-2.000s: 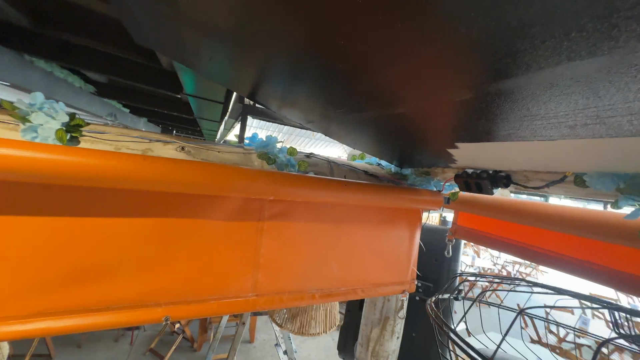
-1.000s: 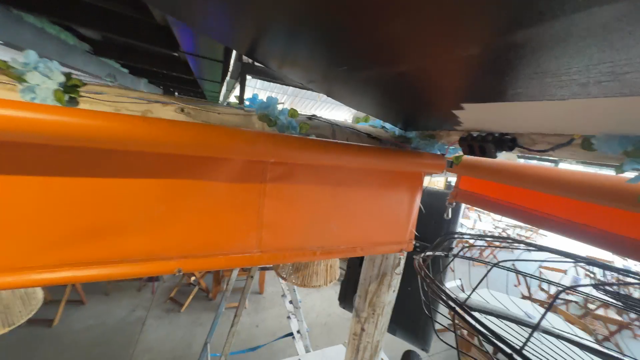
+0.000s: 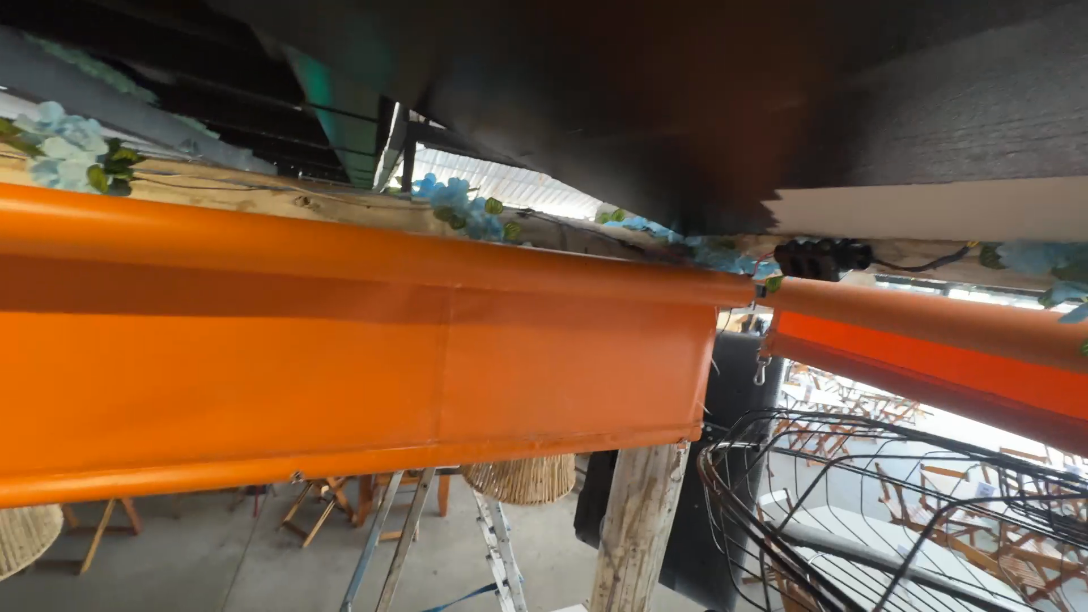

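Note:
Neither my left hand nor my right hand shows in the head view. An orange roll-up awning (image 3: 365, 357) spans the left and middle, hung below a wooden beam (image 3: 331, 204). A second orange awning (image 3: 935, 340) runs off to the right, with a metal snap hook (image 3: 762, 371) hanging at its near end. On the beam, beside the gap between the awnings, sits a black electrical connector (image 3: 820, 258) with a cable. Blue artificial flowers (image 3: 463, 204) with green leaves lie along the beam.
A dark panel (image 3: 595, 102) hangs close overhead. Below are a wooden post (image 3: 642, 527), a ladder (image 3: 501, 544), a woven lampshade (image 3: 523, 478) and folding wooden chairs (image 3: 319, 510). A black wire fan guard (image 3: 850, 510) fills the lower right, over tables and chairs.
The view has tilted down, then partly back up. Nothing else has plainly changed, and no hand shows in any frame.

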